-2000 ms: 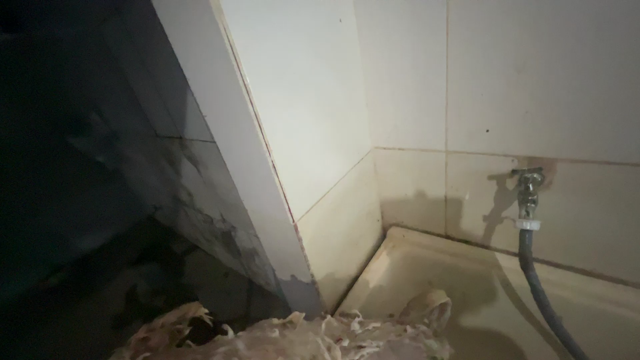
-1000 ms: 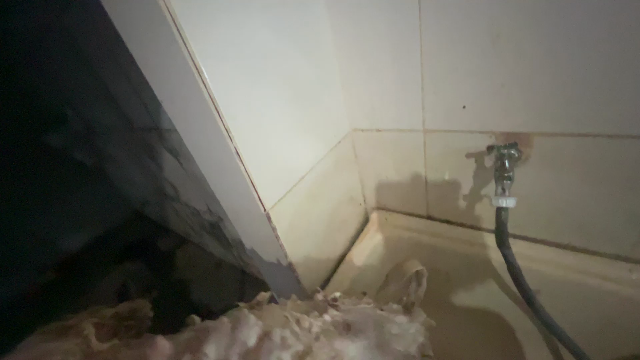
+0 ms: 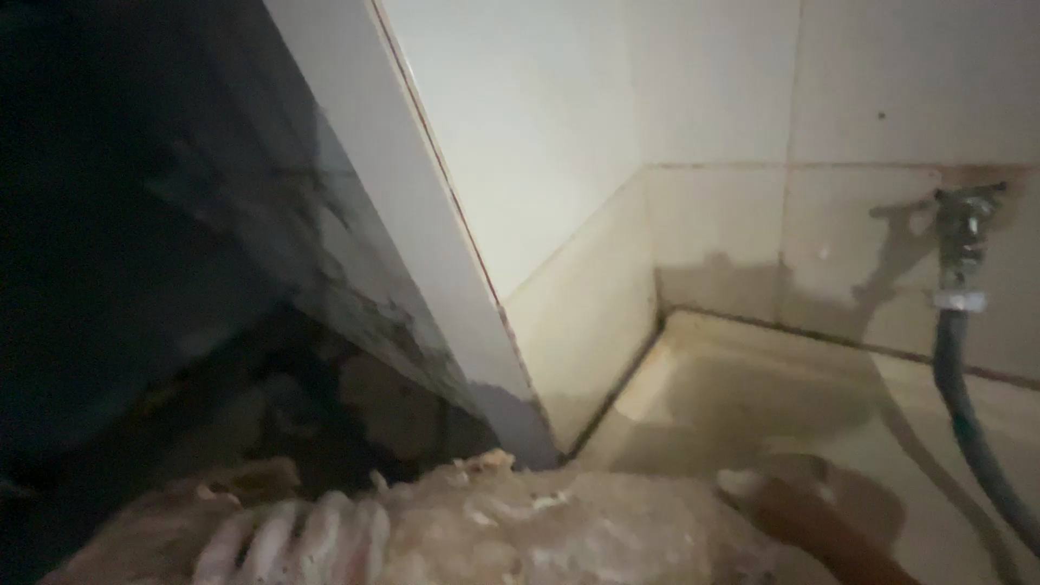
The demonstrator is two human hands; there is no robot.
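A bulky, pale, wet-looking material with ragged edges (image 3: 569, 520) spans the bottom of the view; its kind is unclear. At its right end is a blurred brownish shape that looks like my right hand (image 3: 821, 520), its fingertip against the material's edge; most of the hand is cut off, and its grip cannot be made out. Toward the left, several pale ridges lie side by side on the material. They could be folds or the fingers of my left hand; the blur does not settle which. Behind the material stands a cream-coloured basin or tray (image 3: 764, 406).
A metal tap (image 3: 967, 227) on the tiled wall (image 3: 723, 211) carries a dark hose (image 3: 963, 406) with a white collar, running down to the right. The edge of a white partition (image 3: 422, 219) slants down the middle. Left of it lies a dark, stained area.
The pale material now fills more of the bottom of the view. A brownish shape like a hand has appeared at its right end, where a pale loop stood up earlier.
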